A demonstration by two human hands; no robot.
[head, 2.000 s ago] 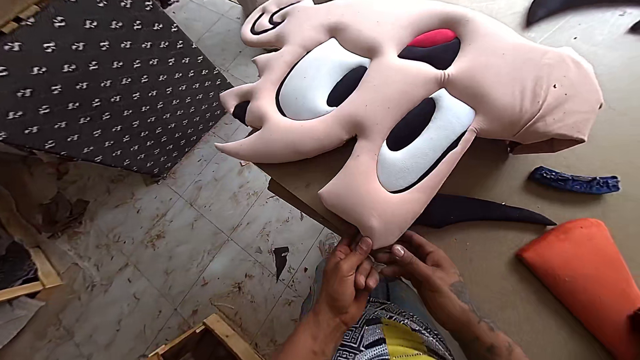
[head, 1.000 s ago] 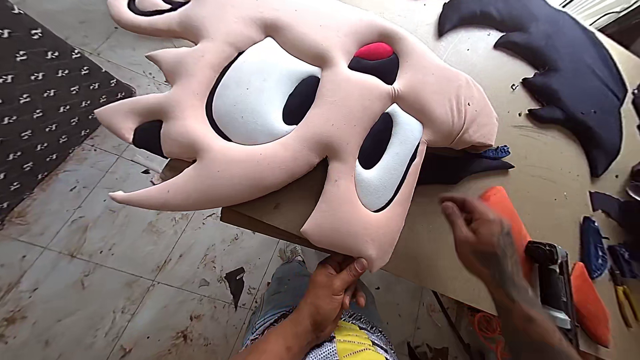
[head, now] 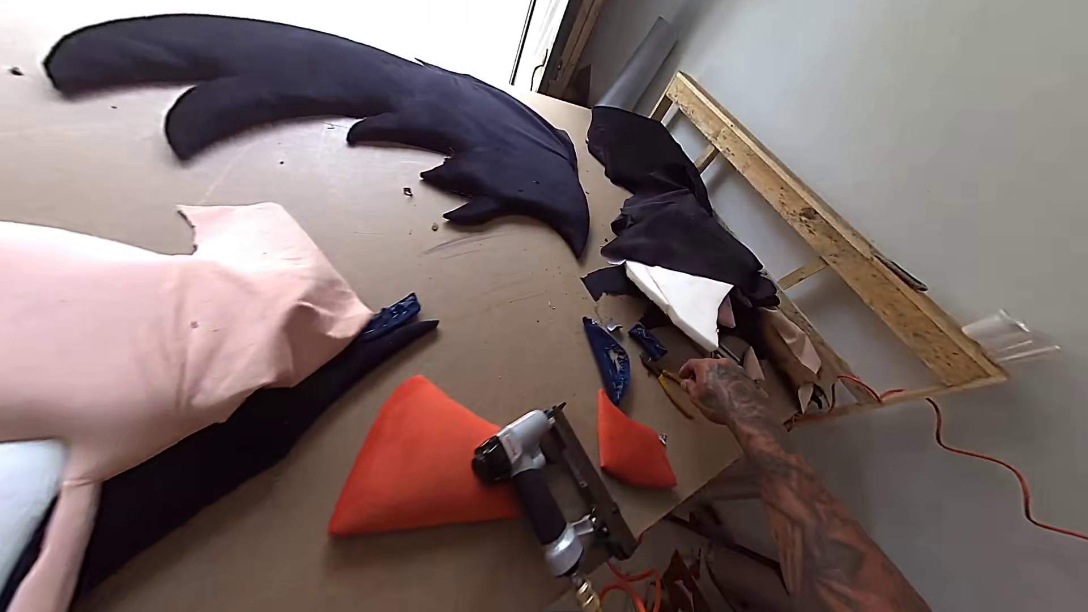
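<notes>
My right hand (head: pixel 710 387) reaches over the far right of the board table, at the fabric scraps and beside yellow-handled pliers (head: pixel 667 387). Its fingers are partly hidden, so what they hold cannot be told. A pneumatic stapler (head: pixel 544 484) lies across the edge of an orange padded piece (head: pixel 408 476), and a smaller orange piece (head: pixel 631 446) is between it and my hand. At the left is the pink fabric-covered cartoon face panel (head: pixel 127 331), over a long black padded piece (head: pixel 195 476). My left hand is out of view.
A large black jagged padded piece (head: pixel 391 93) lies at the back of the board table (head: pixel 476 297). Black fabric (head: pixel 680 221) and white foam (head: pixel 680 302) lie along the right edge, near a wooden frame (head: pixel 850 255). A red air hose (head: pixel 1011 467) hangs beside the wall.
My right hand has left the panel's lower edge and moved right, past the stapler to the scraps. My left hand, earlier on the panel's corner, is out of frame. The view has swung right.
</notes>
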